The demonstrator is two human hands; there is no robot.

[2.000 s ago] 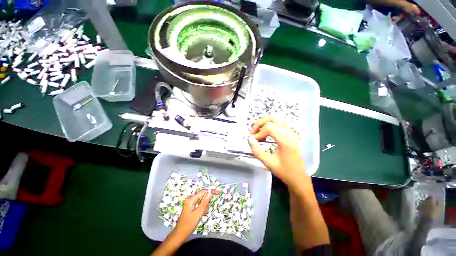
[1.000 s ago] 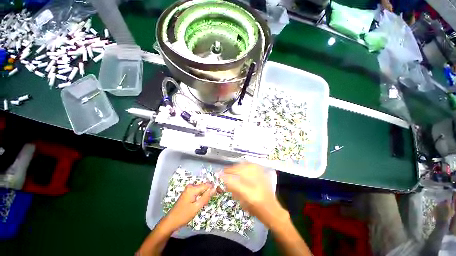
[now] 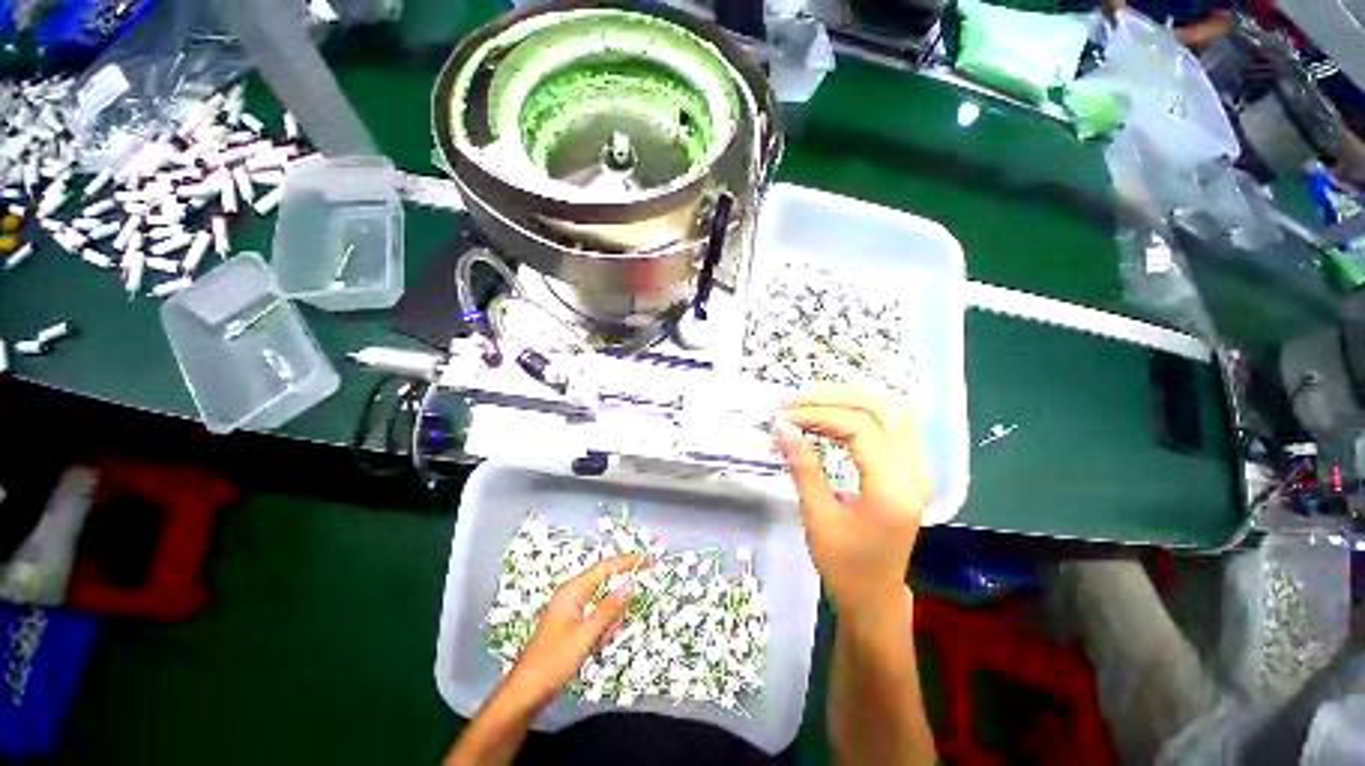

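Observation:
My right hand [image 3: 856, 486] is at the right end of the pale work head [image 3: 644, 419], thumb and fingertips pinched together; a small workpiece between them is too small and glared to make out surely. My left hand [image 3: 576, 629] rests over the near tub [image 3: 464, 651], fingertips among the loose white-and-green workpieces [image 3: 674, 629]; I cannot tell whether it grips one. The far tub [image 3: 940, 344] holds more small pieces, right of the machine and partly behind my right hand. The silver bowl feeder [image 3: 629, 262], green inside, stands behind the work head.
Two small clear boxes [image 3: 247, 352] sit left of the machine, with white cylinders [image 3: 165, 195] piled behind. A thin loose piece [image 3: 996, 434] and a flat black rectangle [image 3: 1175, 401] lie right. A person's legs [image 3: 1115, 644] show lower right. Cables [image 3: 392, 427] loop left of the work head.
My right hand was at the work head, came down beside my left hand over the near tub, and is now back at the work head. My left hand has stayed over the near tub.

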